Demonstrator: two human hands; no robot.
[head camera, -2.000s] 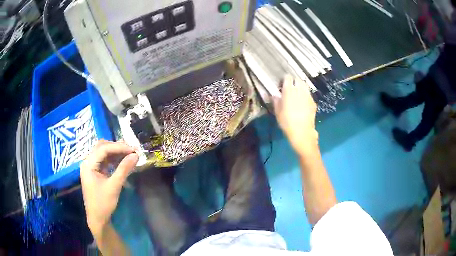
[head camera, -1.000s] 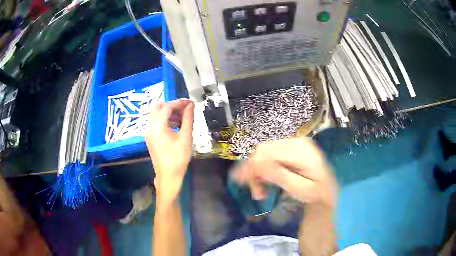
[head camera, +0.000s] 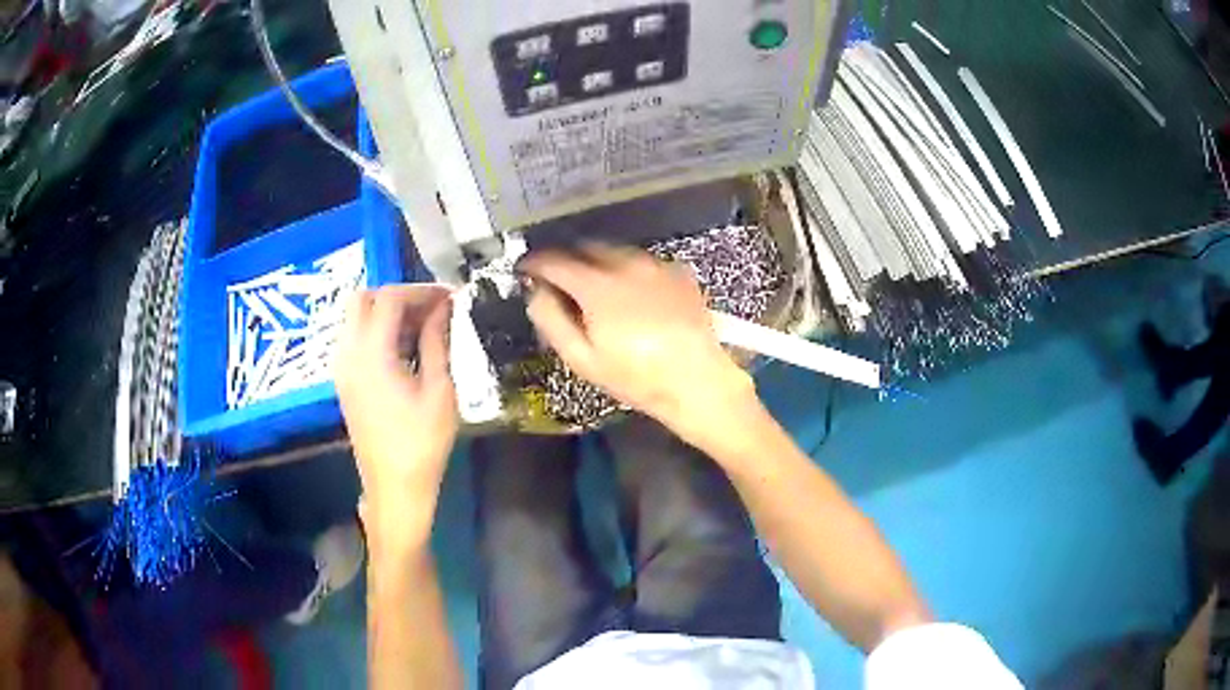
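Note:
My right hand (head camera: 641, 324) is at the machine head (head camera: 502, 324), fingertips partly hidden behind it. It holds a long white strip (head camera: 803, 353) that sticks out to the right, with thin blue wire at its far end. My left hand (head camera: 395, 391) is left of the head, with thumb and forefinger pinched at a small white piece, too small to identify. Small silver-pink metal bits (head camera: 735, 266) lie heaped under the grey machine (head camera: 634, 148), partly covered by my right hand. Short white sleeves (head camera: 277, 337) lie in the blue bin (head camera: 283, 429).
Strips with blue wires (head camera: 142, 351) lie left of the bin. More strips with dark wires (head camera: 897, 189) lie right of the machine, over the bench edge. A grey hose (head camera: 304, 119) curves beside the machine. A person's dark legs (head camera: 1174, 391) show at the right.
The view has shifted. My right hand has moved from the strips at the right, past the front of the metal heap, to the machine head, with a strip in it. My left hand stays beside the head.

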